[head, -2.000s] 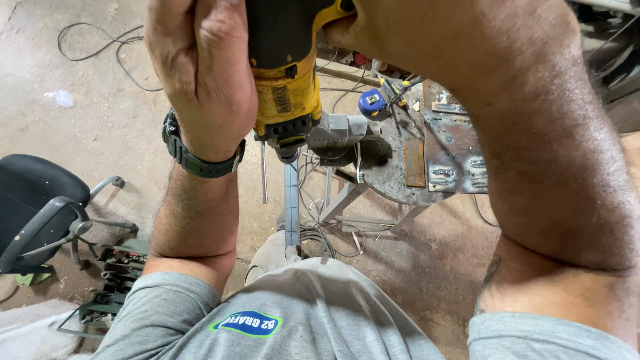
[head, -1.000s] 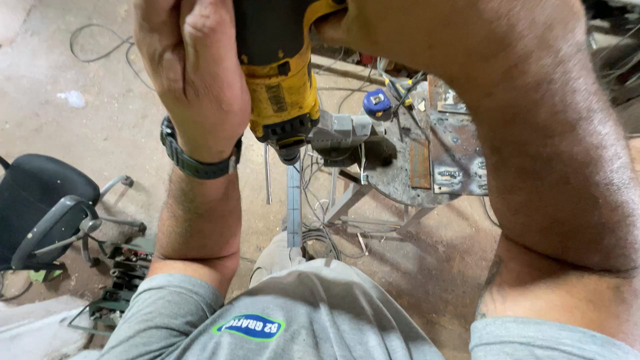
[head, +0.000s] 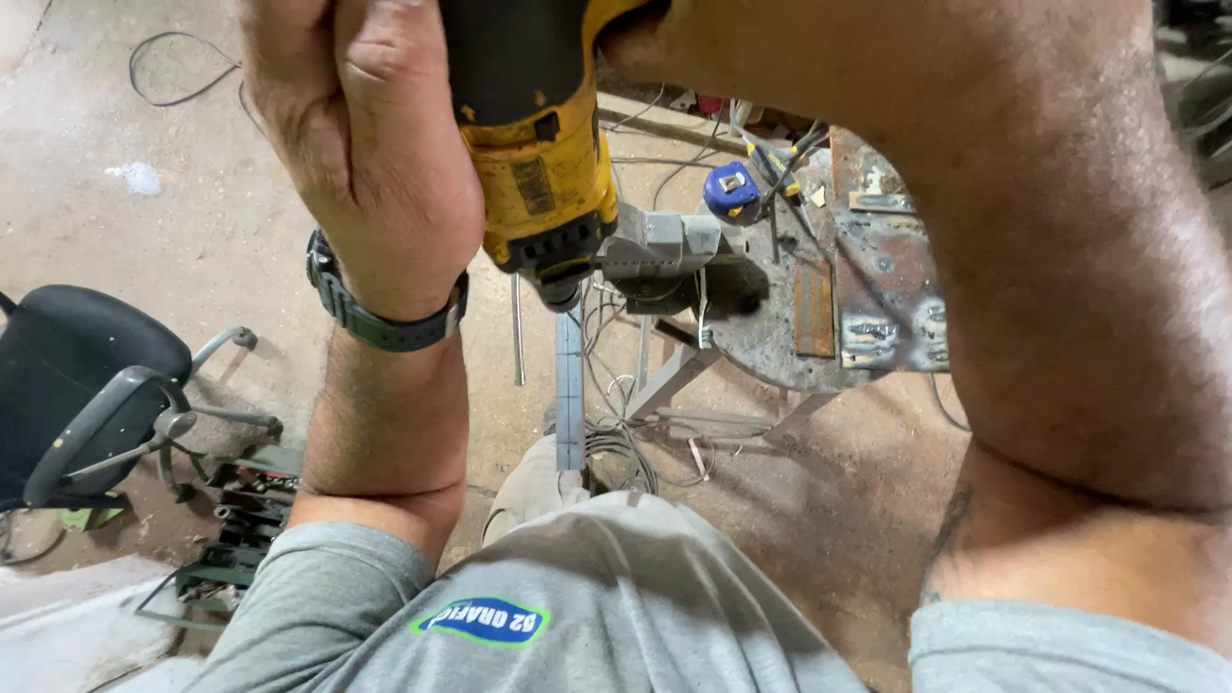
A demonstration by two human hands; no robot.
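Observation:
A yellow and black power drill (head: 539,164) points downward at the top centre. My left hand (head: 375,144) lies against the drill's left side, its fingertips cut off by the top edge. My right hand (head: 645,38) is wrapped around the drill's handle, mostly hidden behind my forearm and cut off by the frame. Below the drill's nose runs a grey metal bar (head: 570,395) with marked lines across it. The bar's upper end is hidden by the drill, and any contact with the bit cannot be seen. A grey bench vise (head: 664,245) stands just right of the drill's nose.
A round metal worktable (head: 770,337) carries a blue tape measure (head: 731,191), yellow-handled pliers (head: 775,171), a rusty flat piece (head: 813,310) and a welded steel plate (head: 881,279). An office chair (head: 91,385) and a green metal toolbox (head: 241,539) stand at left. Cables (head: 621,452) lie below the vise.

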